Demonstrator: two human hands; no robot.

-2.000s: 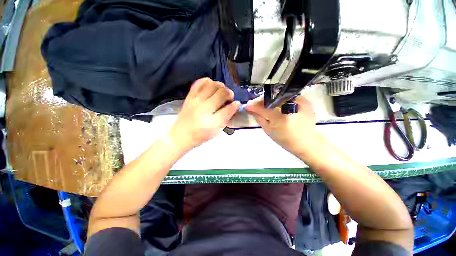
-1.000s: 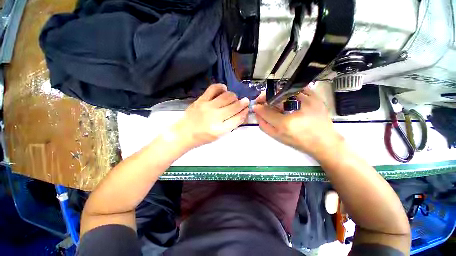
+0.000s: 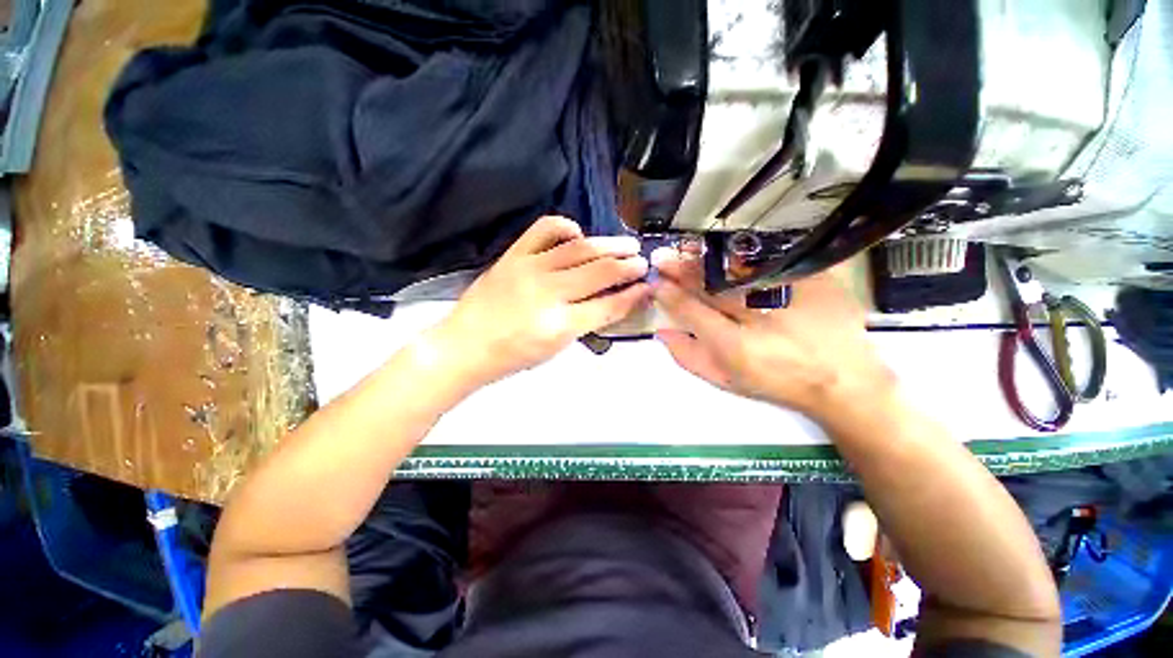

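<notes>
A dark garment (image 3: pixel 360 154) lies heaped on the left of the table, its edge running to the needle area of the white sewing machine (image 3: pixel 823 116). My left hand (image 3: pixel 547 296) pinches the garment's edge with thumb and fingers just left of the needle area. My right hand (image 3: pixel 759 334) has its fingertips on the same edge, touching or almost touching the left fingertips, partly under the machine head. A tiny pale blue bit shows between the fingertips; I cannot tell what it is. The presser foot is not clearly visible.
Scissors (image 3: pixel 1039 347) with red and olive handles lie right of the machine, near a flat black rectangle (image 3: pixel 929 276). A green tape rule (image 3: pixel 618 463) runs along the front edge. A worn brown board (image 3: pixel 167 334) is at left. Blue crates (image 3: pixel 1119 578) stand below.
The machine head appears shifted right and larger in view. My fingertips have moved slightly right since the earliest frame, and my right fingers lie flatter. Both hands stay at the garment's edge.
</notes>
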